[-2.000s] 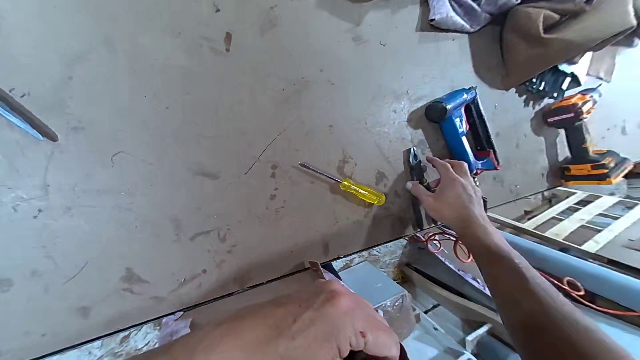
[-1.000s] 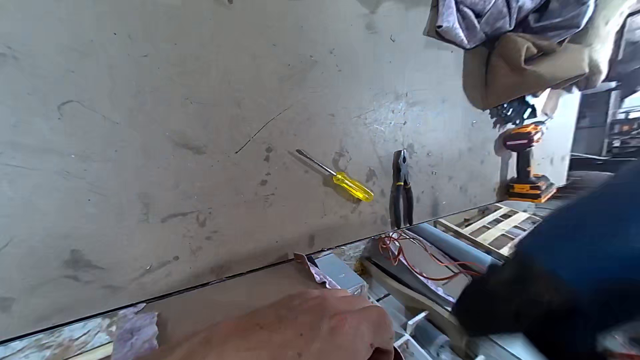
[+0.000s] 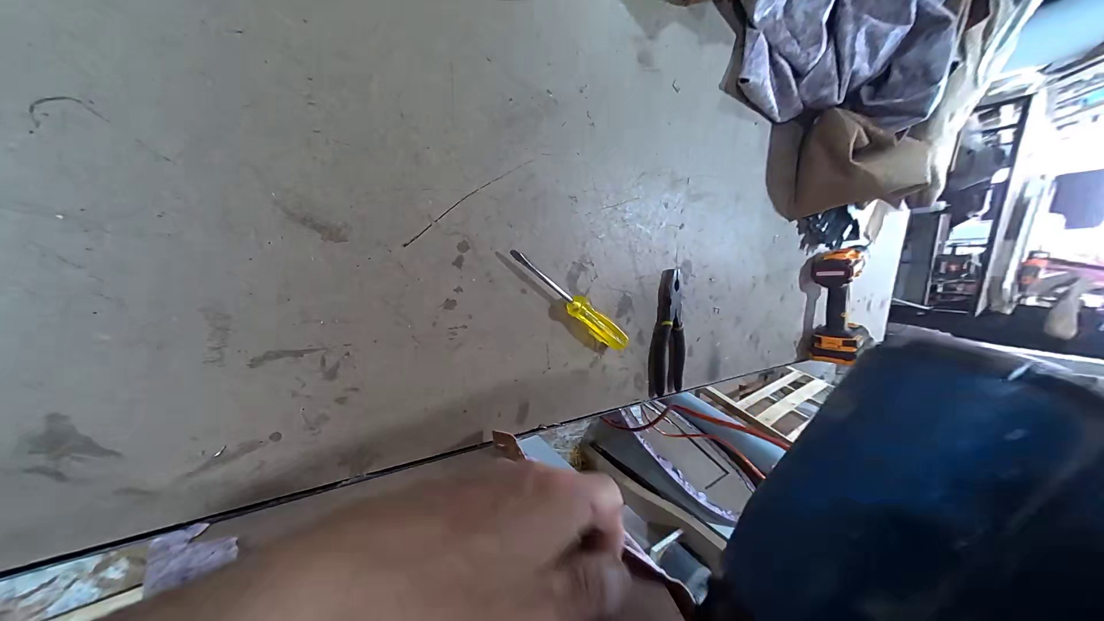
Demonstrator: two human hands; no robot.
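Observation:
My left hand [image 3: 552, 535] is blurred at the bottom centre, its fingers curled beside a brown strip of material [image 3: 657, 576] below the table edge; whether it grips the strip is unclear. At the lower right a large blue and dark body [image 3: 931, 483], very close to the camera, looks like the blue power stapler. My right hand does not show. On the grey tabletop [image 3: 345, 216] lie a flat screwdriver with a yellow handle [image 3: 597, 323] and, to its right, combination pliers with black handles [image 3: 667, 336].
A cordless impact driver [image 3: 837, 302] stands near the table's right end, below heaped grey cloth [image 3: 837, 60] and brown cloth [image 3: 862, 164]. Past the near edge are a red-orange hose [image 3: 724, 423], wooden slats [image 3: 780, 398] and a torn purple scrap [image 3: 185, 556].
The blue stapler has left its place on the tabletop beside the pliers, and a large blue body now fills the lower right. My right hand has moved away from the pliers and out of sight.

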